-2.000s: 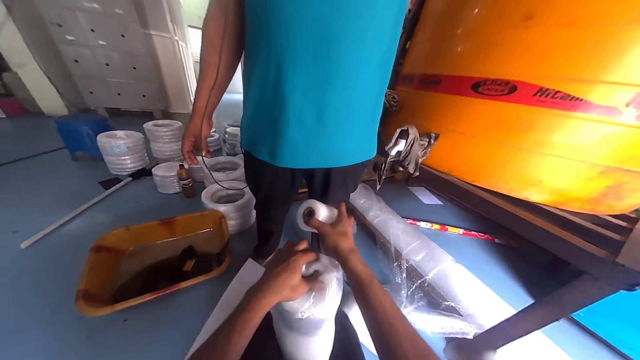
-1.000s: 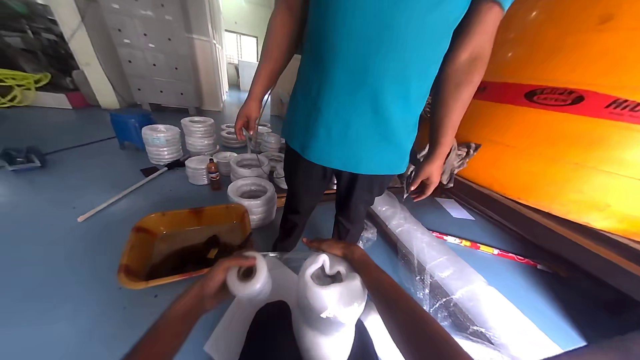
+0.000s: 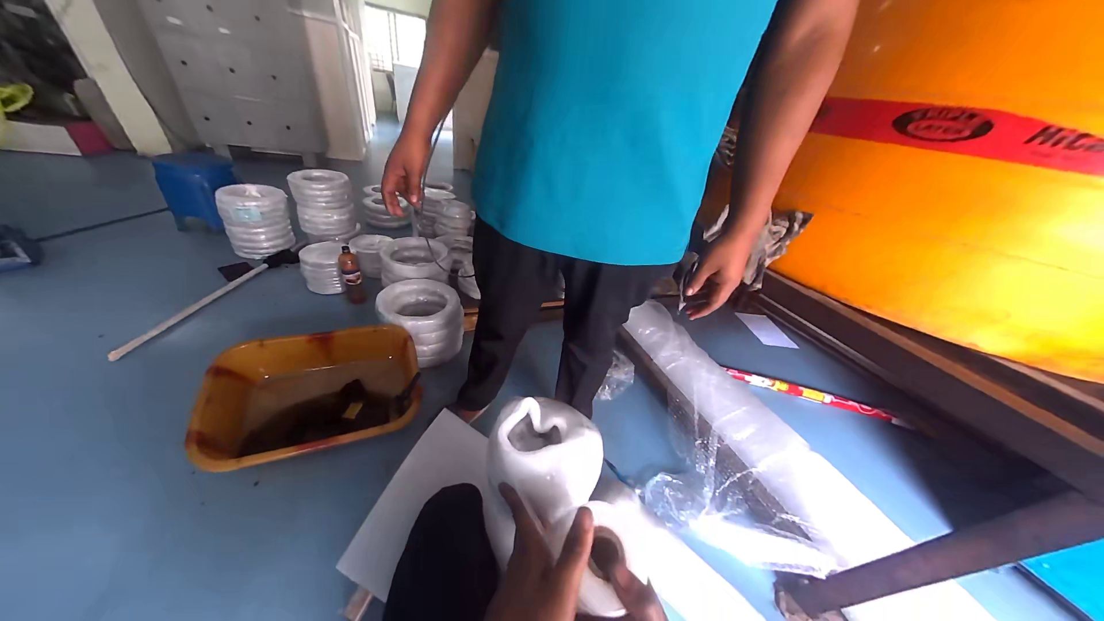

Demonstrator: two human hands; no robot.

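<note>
A bundle wrapped in glossy white plastic film (image 3: 545,457) stands upright at the bottom centre, with a folded hollow in its top. Against its lower right side is a roll of stretch film (image 3: 604,552), its core opening facing up and toward me. My left hand (image 3: 539,561) lies between bundle and roll, one finger against the bundle and another along the roll's left edge. From the right, my right hand (image 3: 636,593) holds the roll at its core; most of that hand is cut off by the frame.
A person in a teal shirt (image 3: 617,129) stands just ahead, arms lowered. Left are a yellow-brown tub (image 3: 216,414) of dark liquid, wrapped coils (image 3: 420,319), a bottle (image 3: 350,272) and a pole (image 3: 190,319). A plastic-covered beam (image 3: 733,405) and a metal frame (image 3: 949,543) lie right.
The film roll, in my left hand on the bundle's left side one second ago, is now at its lower right between both hands. The person's hands have lowered slightly.
</note>
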